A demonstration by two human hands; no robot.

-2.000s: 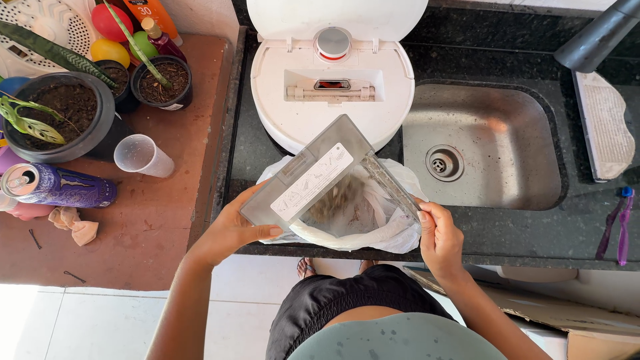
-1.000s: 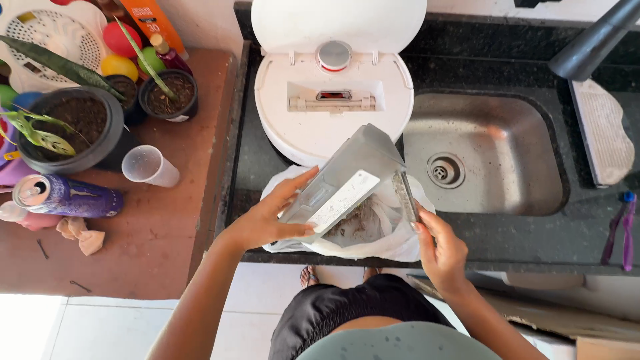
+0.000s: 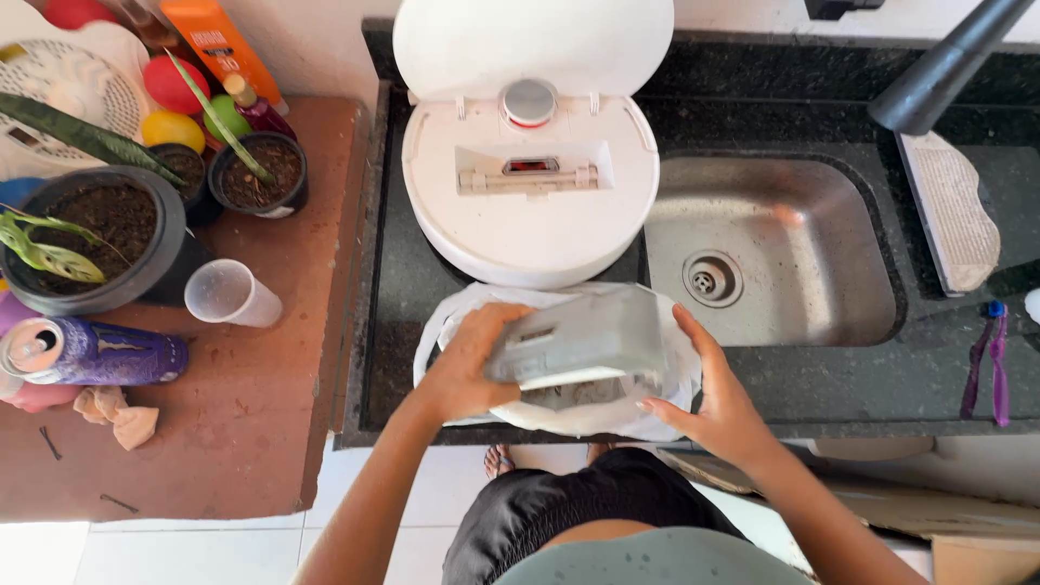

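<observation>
My left hand [image 3: 467, 366] grips the left end of a translucent grey dustbin [image 3: 589, 329] from a robot vacuum, tilted over a white plastic bag [image 3: 552, 421]. Grey debris shows inside the bag beneath it. At the bin's right end, my right hand [image 3: 703, 390] has its thumb and fingers spread; whether it touches the bin I cannot tell. Behind the bag, the white robot vacuum [image 3: 528, 231] lies on the dark stone counter, its lid [image 3: 532, 45] raised and its bin cavity exposed.
A steel sink [image 3: 780, 244] is right of the vacuum, with a black faucet [image 3: 942, 69], a ridged light slab [image 3: 955, 211] and a purple toothbrush [image 3: 998, 366] beyond. On the brown surface at left are potted plants [image 3: 97, 236], a plastic cup [image 3: 233, 294] and a purple can [image 3: 106, 351].
The dustbin has tipped from a slanted pose to a more level one over the bag. My right hand's fingers have spread from their earlier pinch at its right edge.
</observation>
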